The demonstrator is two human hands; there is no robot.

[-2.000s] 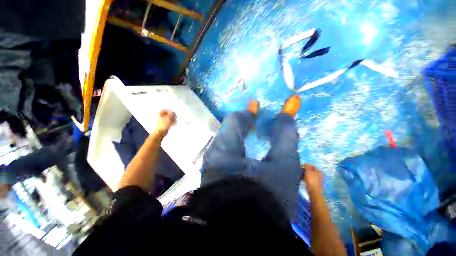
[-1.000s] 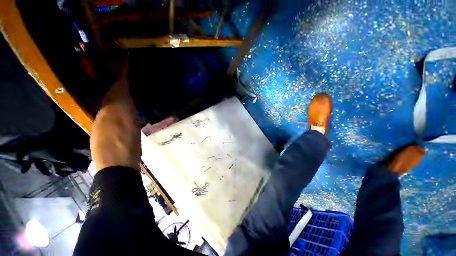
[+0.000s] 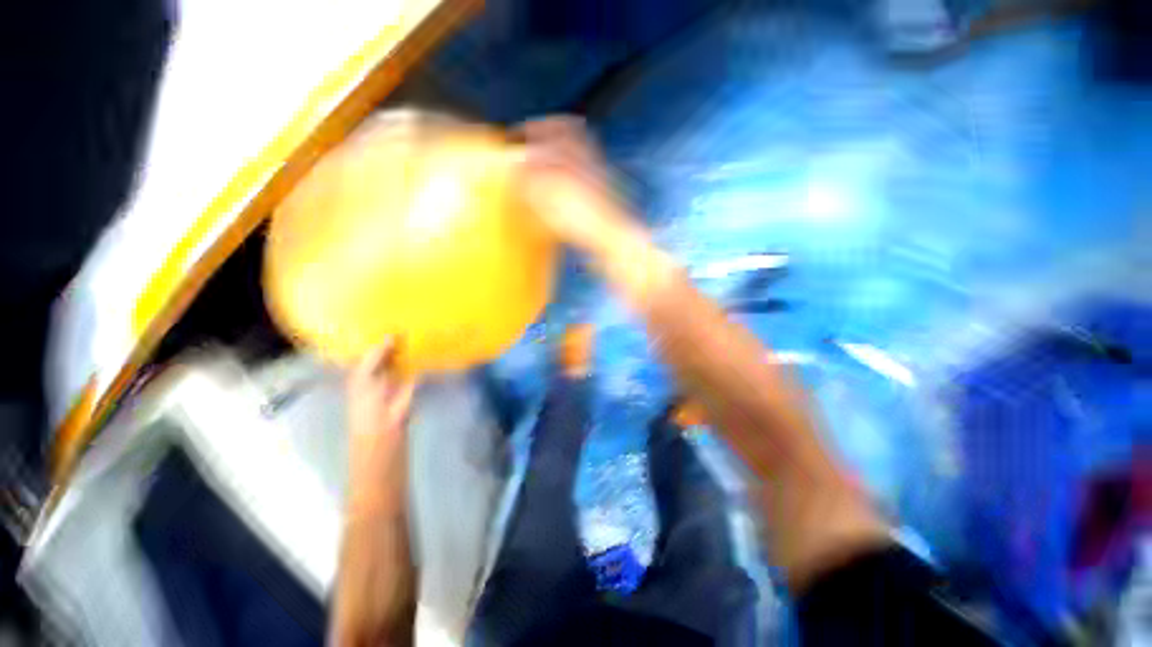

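Note:
A stool with a round yellow seat is in front of me, left of the middle, beside the table edge. The picture is blurred. My left hand is at the near rim of the seat, with its fingers on the edge. My right hand grips the far right rim. The stool's legs are hidden under the seat.
A white table with a yellow edge runs along the upper left. A white tub with dark cloth is at the lower left. My legs and orange-brown shoes are below on the blue floor. Blue crates are at the right.
The yellow-seated stool has come into view with both hands on it. A second ago one arm reached under the table, and the other hand was out of view.

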